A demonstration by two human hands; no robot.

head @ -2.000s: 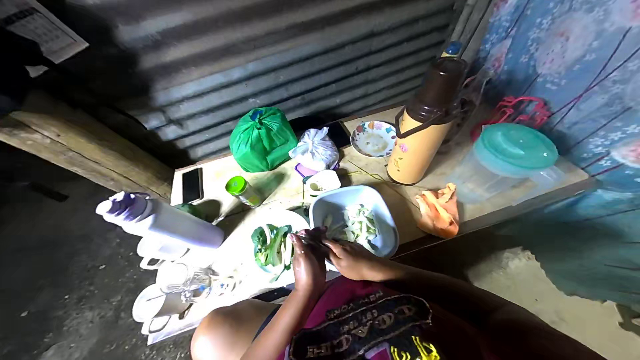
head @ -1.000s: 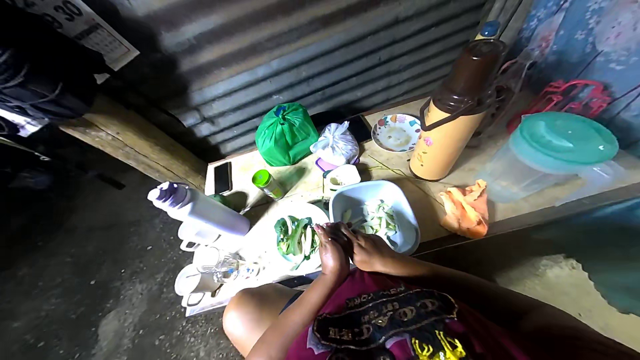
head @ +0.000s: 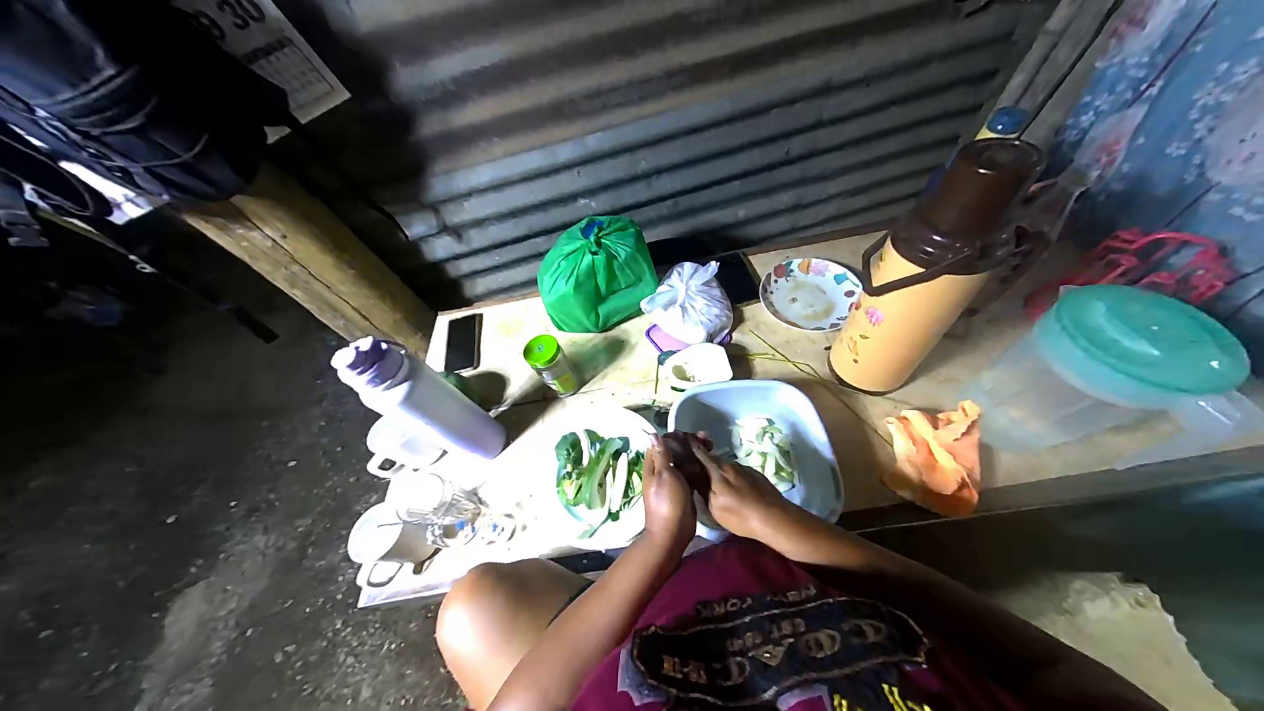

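Observation:
My left hand (head: 669, 489) and my right hand (head: 736, 492) meet in front of me, over the gap between a plate and a basin. Between their fingers is a small dark reddish-brown item (head: 686, 457), perhaps an onion; the fingers partly hide it. To the left of my hands, leafy green vegetables (head: 597, 474) lie on the white plate (head: 583, 420). The pale plastic basin (head: 823, 464) stands to the right, under my right hand's edge, with pale cut pieces (head: 765, 452) in it.
A lilac bottle (head: 425, 400), white mugs (head: 380, 541) and a green-lidded jar (head: 550, 365) stand left. Behind are a green bag (head: 595, 276), a white bag (head: 689, 304), a small bowl (head: 697, 367) and a floral plate (head: 810, 294). A flask (head: 908, 286), an orange plastic bag (head: 936, 459) and a pitcher (head: 1076, 375) stand right.
Both hands stay together around the dark item, beside the basin. The basin, the plate and the bags have kept their places on the table. The view has shifted slightly.

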